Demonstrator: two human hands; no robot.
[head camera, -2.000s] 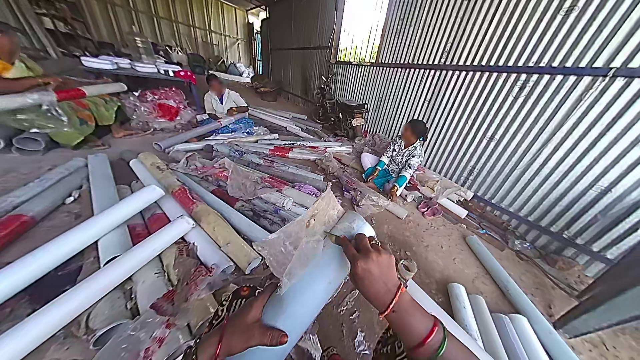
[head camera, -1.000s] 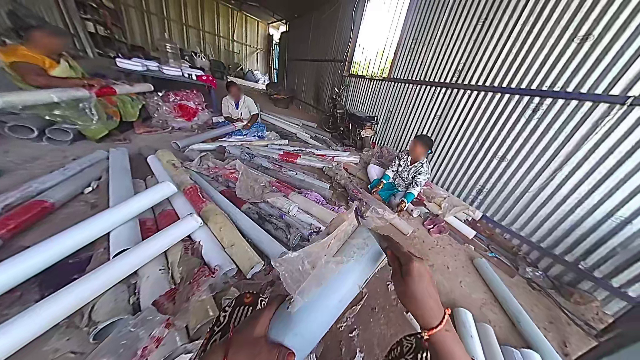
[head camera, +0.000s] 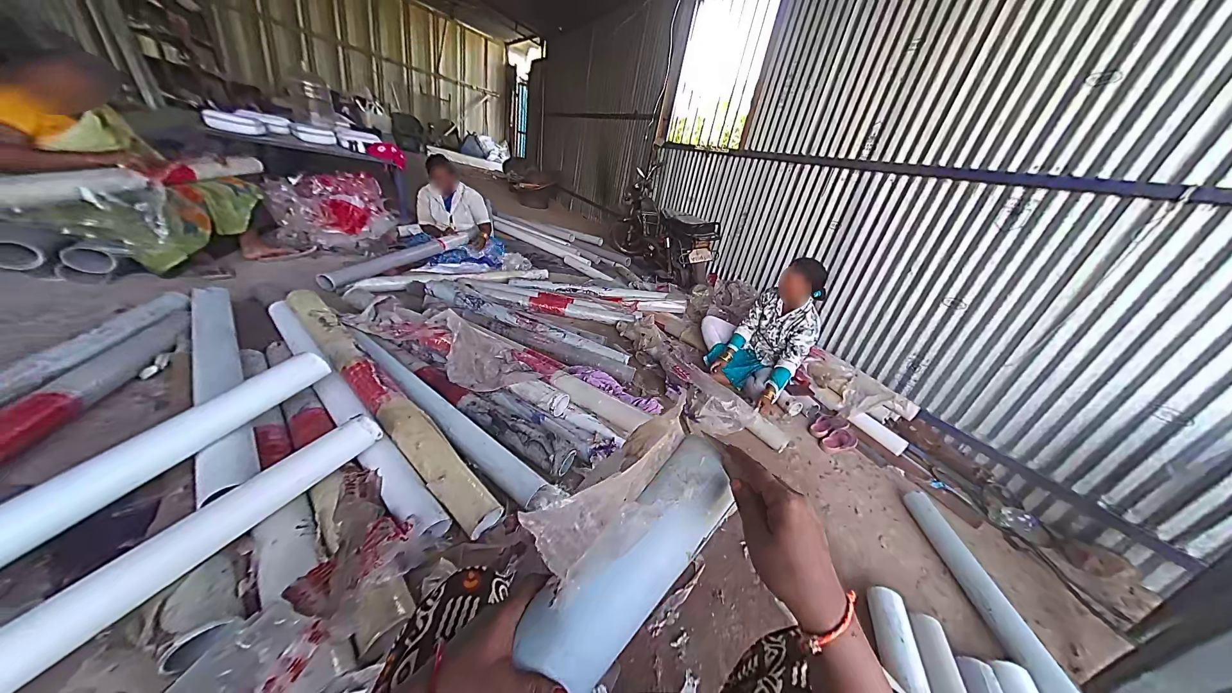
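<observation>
A wide pale blue-white pipe (head camera: 630, 568) lies tilted across the lower middle, its far end pointing up and away. My left hand (head camera: 491, 645) grips its near end from the left side. At the far end, my right hand (head camera: 780, 525) has its fingers against the pipe's right rim; whether they hold anything is hidden. A torn sheet of clear plastic film (head camera: 587, 515) clings to the pipe's upper left side and stands up past the far end.
White pipes (head camera: 183, 539) and film-wrapped pipes (head camera: 423, 452) cover the floor at left and centre. More pipes (head camera: 895, 635) lie at lower right. A person (head camera: 775, 327) sits ahead right, another (head camera: 452, 207) farther back, a third (head camera: 58, 115) at left. Behind stand a motorcycle (head camera: 674, 231) and a corrugated metal wall (head camera: 991, 241).
Two seconds ago my right hand was bent over the pipe's far end with its back up; now it is at the right rim, fingers pointing up. My left hand still holds the near end.
</observation>
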